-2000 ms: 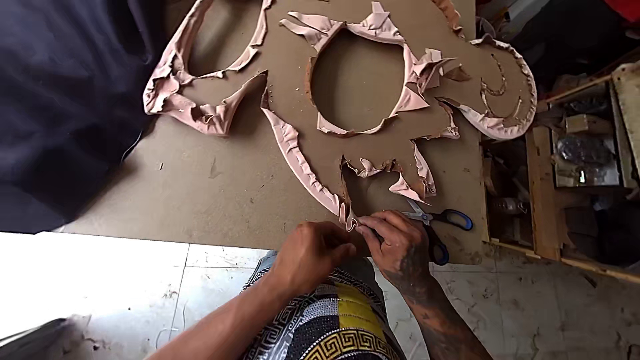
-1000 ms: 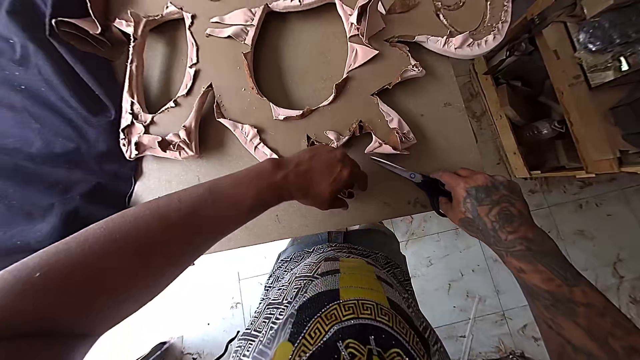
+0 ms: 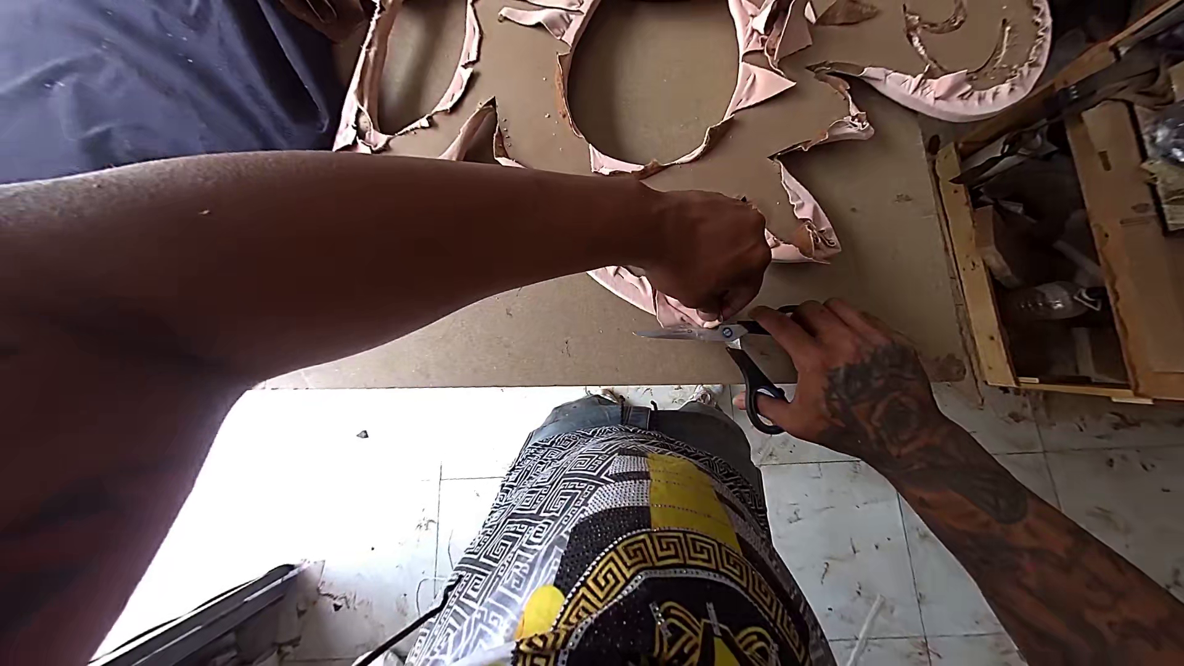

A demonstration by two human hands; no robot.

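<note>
My left hand (image 3: 712, 250) pinches the edge of a strip of pink fabric (image 3: 638, 289) near the front of a brown board-topped table (image 3: 462, 347). In my right hand (image 3: 832, 370) are black-handled scissors (image 3: 728, 333), thumb and fingers in the loops. Their handles are spread and the blades lie at the pinched fabric, pointing left; how far the blades are apart is hard to tell. The strip belongs to a cut-out shape with ragged pink fabric along its edges and a large oval opening (image 3: 652, 83). My left forearm hides part of it.
Dark blue cloth (image 3: 166, 83) covers the left side. Other pink-edged pieces (image 3: 962, 92) lie toward the back. A wooden crate (image 3: 971, 268) holding a clear plastic bottle (image 3: 1054, 301) and other items stands at the right. Tiled floor (image 3: 832, 546) shows below the table's front edge.
The scissors lay on the table two seconds ago; my right hand has picked them up and brought them to the fabric by my left hand. The handles have spread since one second ago.
</note>
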